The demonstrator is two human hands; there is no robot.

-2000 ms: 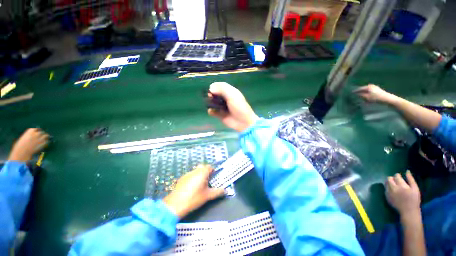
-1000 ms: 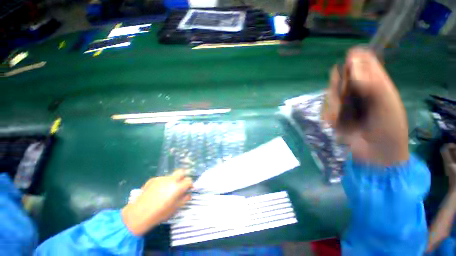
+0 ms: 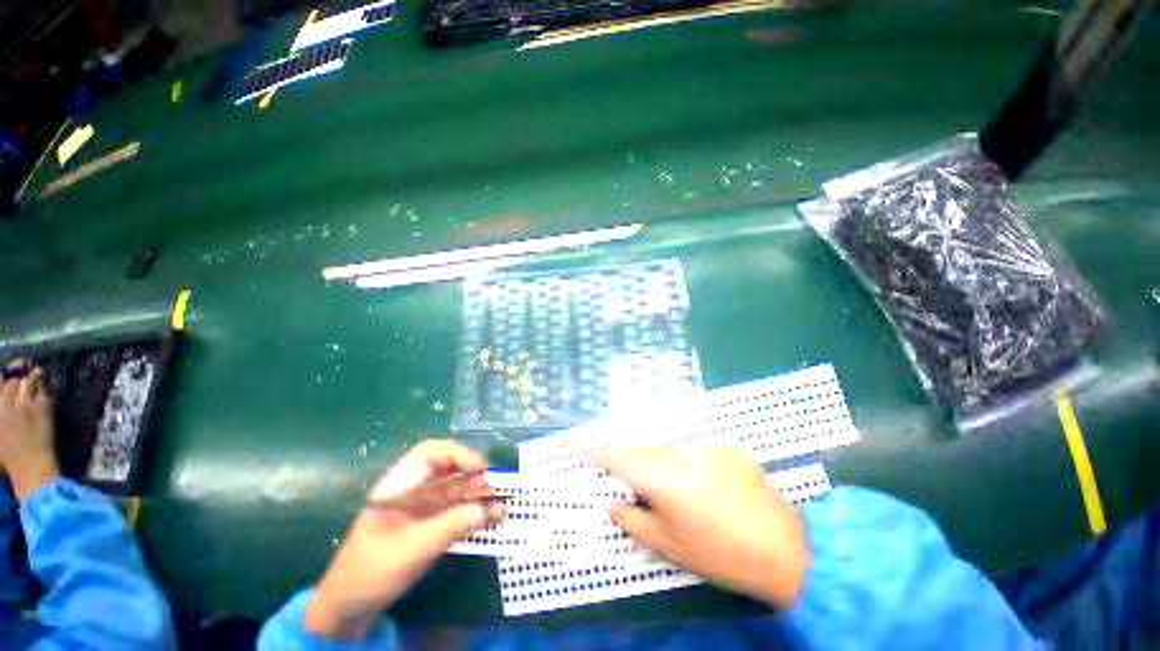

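Note:
White adhesive dot sheets (image 3: 763,413) with rows of small dark dots overlap in front of me. My left hand (image 3: 414,528) is at their left end, thumb and fingers around thin, dark tweezers (image 3: 426,496). My right hand (image 3: 712,515) rests over the sheets with fingers bent; a small dark bit shows at its fingertips, too blurred to name. A clear blister tray (image 3: 579,337) lies just beyond the sheets, with tiny gold-coloured parts (image 3: 515,373) on its left part.
A bag of black parts (image 3: 960,274) lies at right beside a dark post (image 3: 1024,115). White edging strips (image 3: 483,257) lie beyond the tray. A neighbour's hand (image 3: 26,426) is at a black parts tray (image 3: 83,413) at left. Yellow tape (image 3: 1081,464) marks the right side.
My right hand has come down from the upper right onto the dot sheets. My left hand now shows the tweezers. The view has tilted down, and the upper sheet now shows its dots.

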